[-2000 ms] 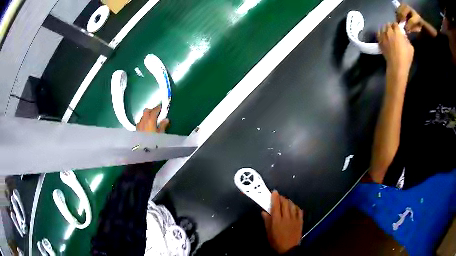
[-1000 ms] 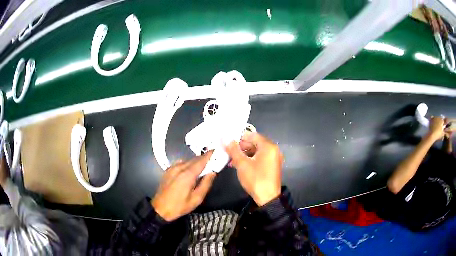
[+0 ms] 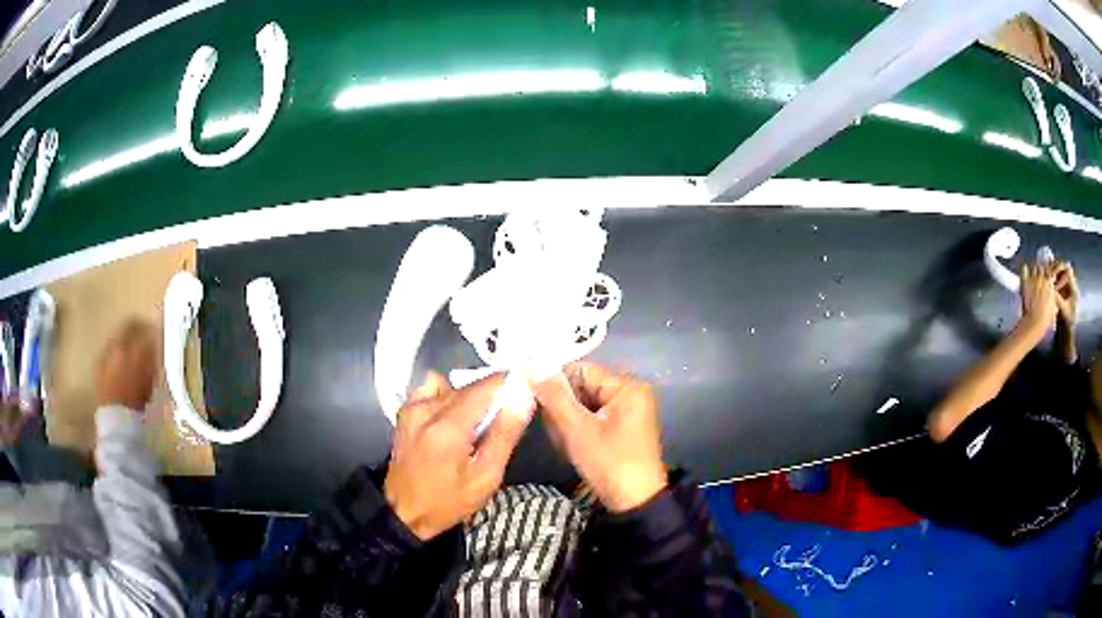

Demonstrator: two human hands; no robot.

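Note:
My left hand (image 3: 453, 447) and my right hand (image 3: 610, 435) meet low in the centre, fingertips pinched on a white plastic part (image 3: 517, 392). The fingers cover most of it, so its shape is unclear. A white curved shell (image 3: 417, 302) with a wide rounded upper end stands left of the heap. Its lower end reaches my left hand; whether it joins the held part is hidden. Just beyond my fingertips lies a heap of white end housings (image 3: 597, 298) with spoked round openings, partly overexposed.
A white U-shaped body (image 3: 222, 431) lies left, by a cardboard sheet (image 3: 91, 362). Other U-shaped units (image 3: 218, 157) lie on the green conveyor (image 3: 483, 139). A grey post (image 3: 864, 103) slants across it. Workers sit left (image 3: 133, 483) and right (image 3: 1009, 447). A red object (image 3: 822, 501) stands lower right.
Since the earliest frame, the view has swung around and both hands have come together on the white part. Over the last second, belt units moved left and the left worker's hand appeared over the cardboard.

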